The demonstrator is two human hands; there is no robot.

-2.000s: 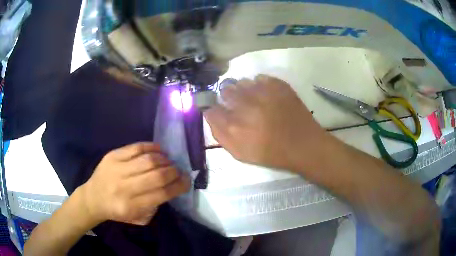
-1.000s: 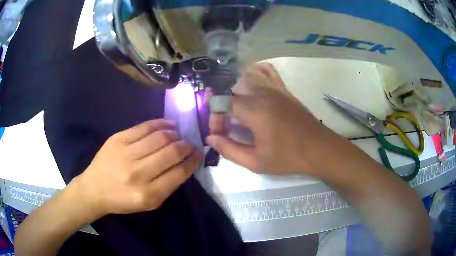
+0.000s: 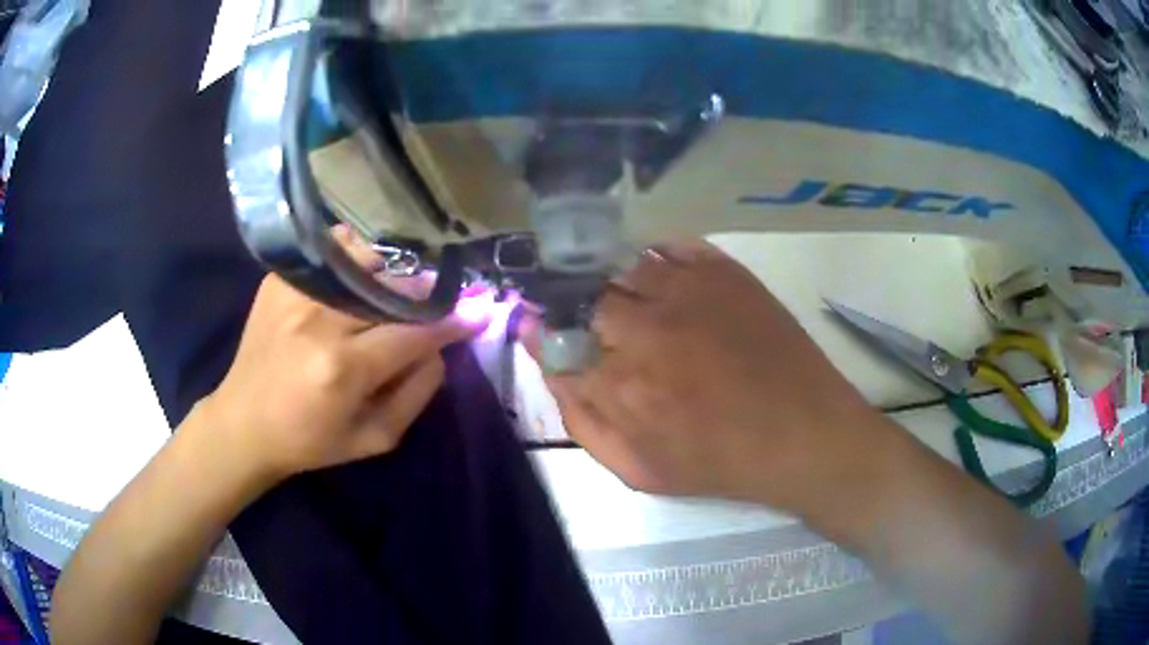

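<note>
A dark garment panel (image 3: 416, 542) lies across the white machine bed and hangs over the table's front edge. My left hand (image 3: 334, 372) presses on the panel left of the needle, its fingertips beside the bright violet lamp glow; whether it pinches the cloth cannot be told. My right hand (image 3: 699, 365) is right of the presser foot, fingers bent close to the needle area; what its fingertips touch is hidden. A narrow dark strip (image 3: 510, 378) shows between the hands. The sewing machine (image 3: 680, 164) overhangs both hands, its shiny metal loop partly covering the left fingers.
Scissors (image 3: 939, 365) with one yellow and one green handle lie open right of my right hand. A ruler-marked strip (image 3: 756, 580) runs along the table's front edge. More dark cloth (image 3: 114, 164) lies at the far left. Small cloth scraps (image 3: 1008, 284) are by the machine's right end.
My left hand has moved up toward the needle. The pale interfacing under it has gone from sight, and dark cloth now covers that place. My right hand stays beside the presser foot.
</note>
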